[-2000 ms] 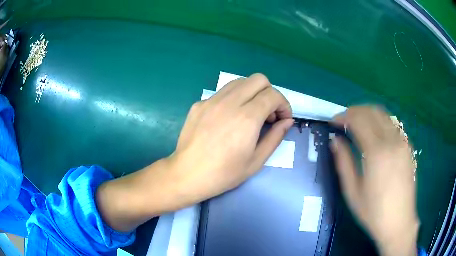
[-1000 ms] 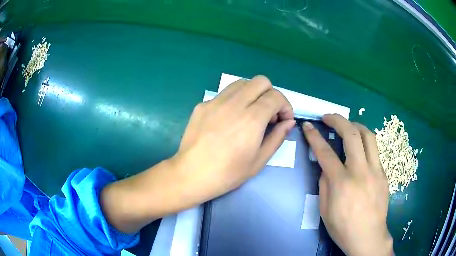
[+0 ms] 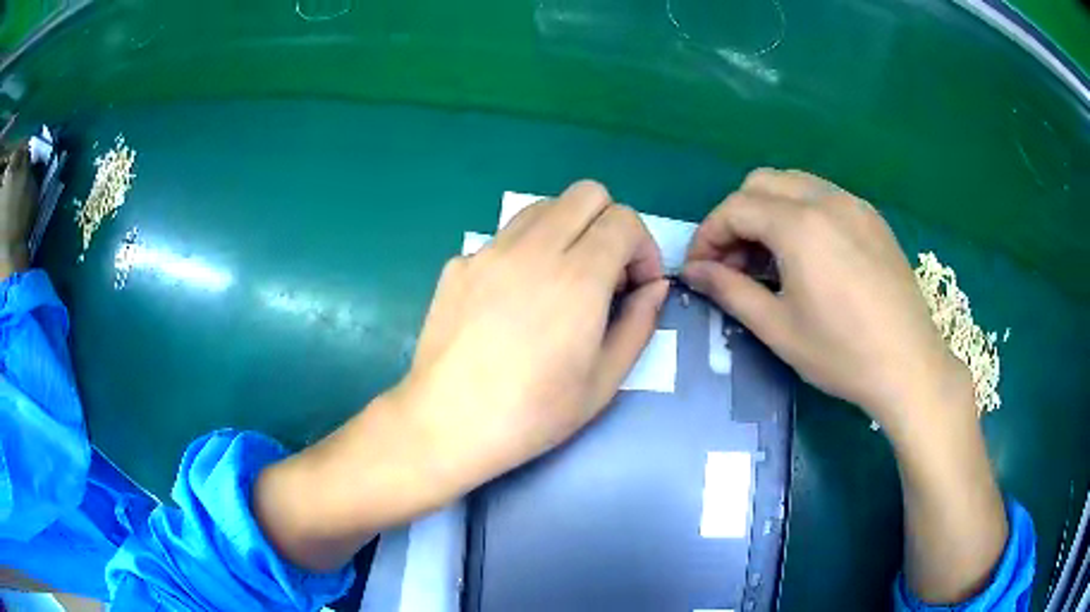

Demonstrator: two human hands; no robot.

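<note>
A black back cover (image 3: 574, 502) with white adhesive patches (image 3: 727, 494) lies in front of me on white interleaf sheets (image 3: 672, 238). My left hand (image 3: 526, 335) pinches the cover's top edge between thumb and index finger. My right hand (image 3: 825, 281) has thumb and index fingertips together at the same edge, just right of the left fingertips. Any tiny part between the right fingertips is too small to see. A pile of small pale parts (image 3: 956, 329) lies to the right, partly hidden by my right wrist.
A smaller pale pile (image 3: 108, 185) and scattered bits (image 3: 127, 257) lie at the far left. Another person's hand (image 3: 17, 209) and blue sleeve are at the left edge. Stacked covers (image 3: 1071, 550) stand at the lower right edge. A pale rail curves across the upper right.
My right hand went from blurred motion at right to the cover's top edge, and its fingertips now meet close beside the left ones. The left hand keeps its pinch. The whole view has shifted slightly.
</note>
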